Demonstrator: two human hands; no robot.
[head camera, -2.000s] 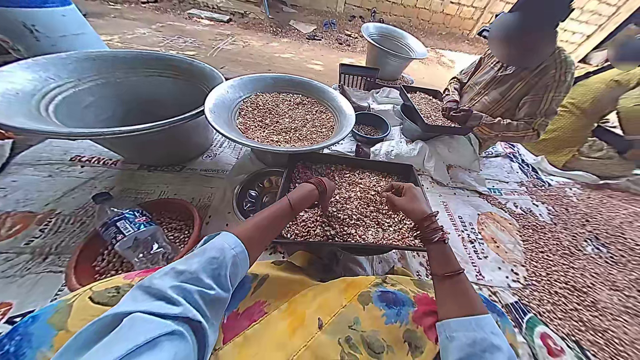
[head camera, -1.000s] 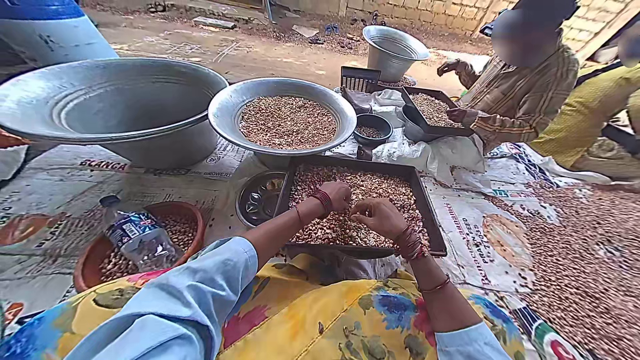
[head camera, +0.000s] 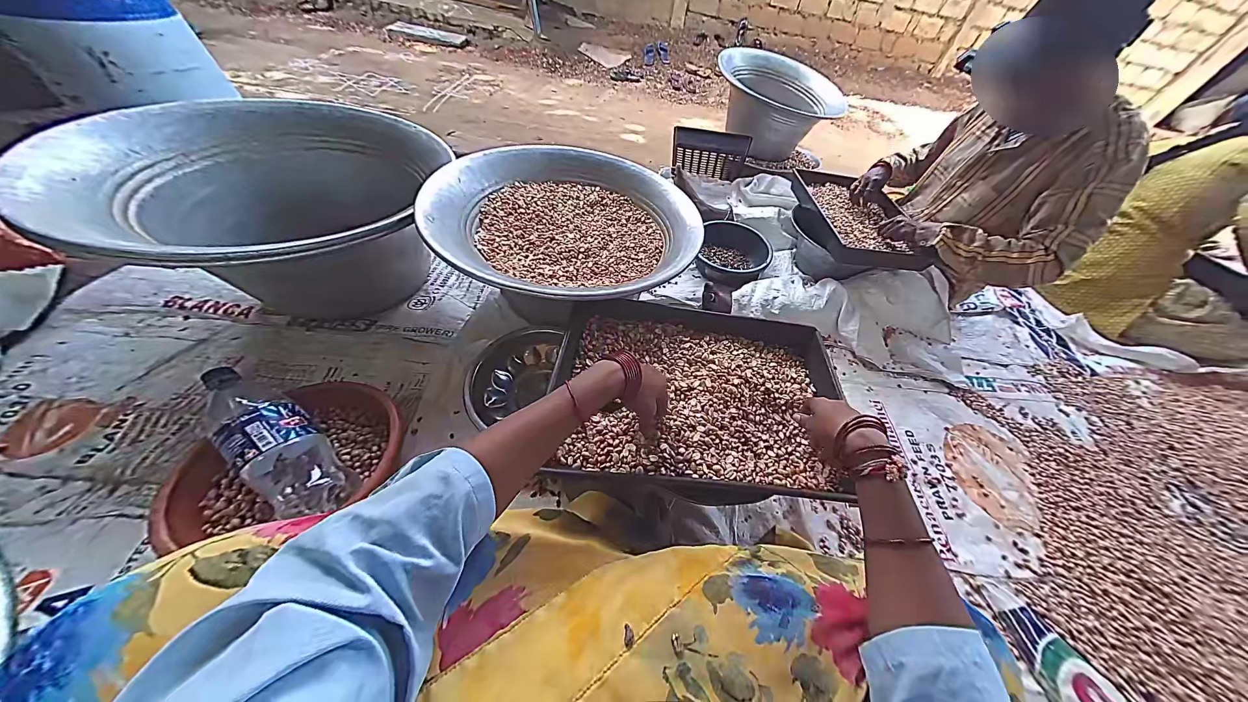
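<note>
A dark rectangular tray (head camera: 824, 363) full of brown and cream nuts or seeds (head camera: 721, 400) lies in front of my lap. My left hand (head camera: 643, 393) reaches down onto the nuts left of the middle, its fingertips among them. At the tray's right side, my right hand (head camera: 827, 427) touches the nuts with bent fingers. Whether either hand pinches a nut is too small to tell. Beyond the tray stands a wide metal basin (head camera: 444, 210) holding more of the same nuts. A round metal dish (head camera: 478, 390) sits partly under the tray's left edge.
A clay bowl (head camera: 175, 492) of nuts with a plastic bottle (head camera: 278, 448) lying on it is at left. Behind it stands a large metal basin (head camera: 331, 263). A small dark bowl (head camera: 736, 229) is beyond. A person (head camera: 1033, 185) handles another tray (head camera: 863, 255). Nuts cover the ground at right.
My hands were close together over the middle of the tray a second ago; now they are apart, the right one at the tray's right side. The other person's raised hand is back at their tray.
</note>
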